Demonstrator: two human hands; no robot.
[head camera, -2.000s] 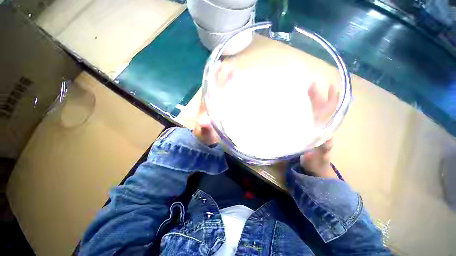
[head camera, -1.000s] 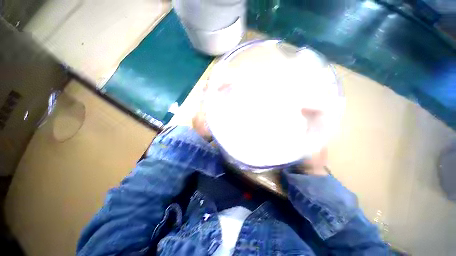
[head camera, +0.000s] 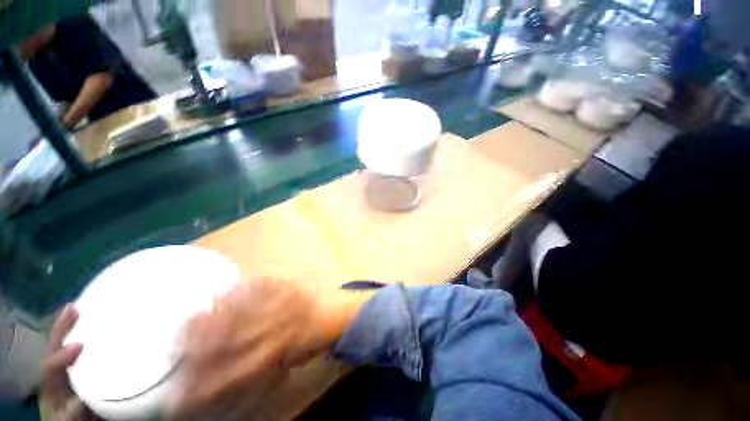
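Note:
A white round pot, overexposed to a plain disc, is at the lower left. My left hand holds its left side, partly cut off by the picture's lower left edge, with fingertips on the pot's side. My right hand is blurred and lies against the pot's right side. Whether a clear outer pot is around it cannot be told. A pot set stands on the tan cardboard sheet, white above with a clear round part below.
A dark-clothed person is close at right. Another person is at the upper left. Several white pots lie at the upper right. A green surface with metal posts runs behind the cardboard. A small dark object lies near my right wrist.
The view has swung to the right and up. The held pot now shows at the lower left instead of the middle. The other people and the pot set have come into view.

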